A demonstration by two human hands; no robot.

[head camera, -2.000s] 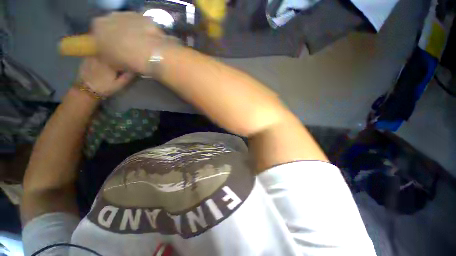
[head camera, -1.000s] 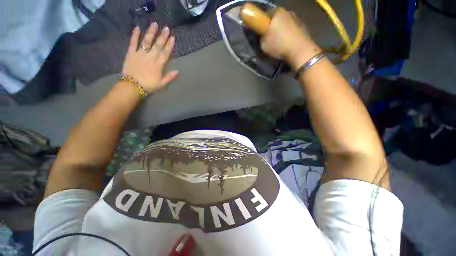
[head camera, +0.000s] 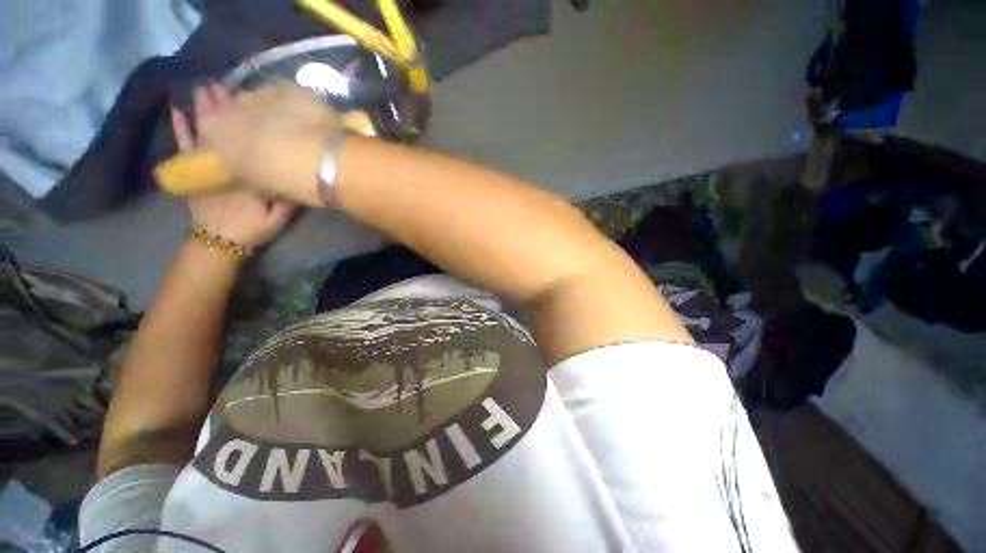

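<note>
My right hand [head camera: 265,140] is closed around the orange-tan iron handle [head camera: 192,173] at the upper left. The silver iron [head camera: 378,92] shows behind and right of the hand, over the dark grey cloth of the garment [head camera: 476,27]. The yellow steam hose [head camera: 362,30] loops at the iron's back. My left hand [head camera: 240,216] lies below and partly behind my right hand; some fingertips show above the handle. Its palm is hidden, so its hold cannot be told. The pale blue-white interfacing [head camera: 65,76] lies at the upper left.
The grey pressing table [head camera: 638,97] curves across the top. Crumpled dark cloth [head camera: 54,346] lies at the left. Dark and patterned cloth [head camera: 692,248] lies below the table edge. A blue and dark object [head camera: 876,86] hangs at the upper right.
Since one second ago, my right hand has carried the iron left, over my left hand. The left hand is now lower, further left and largely covered. The dark cloth's edge has shifted in view.
</note>
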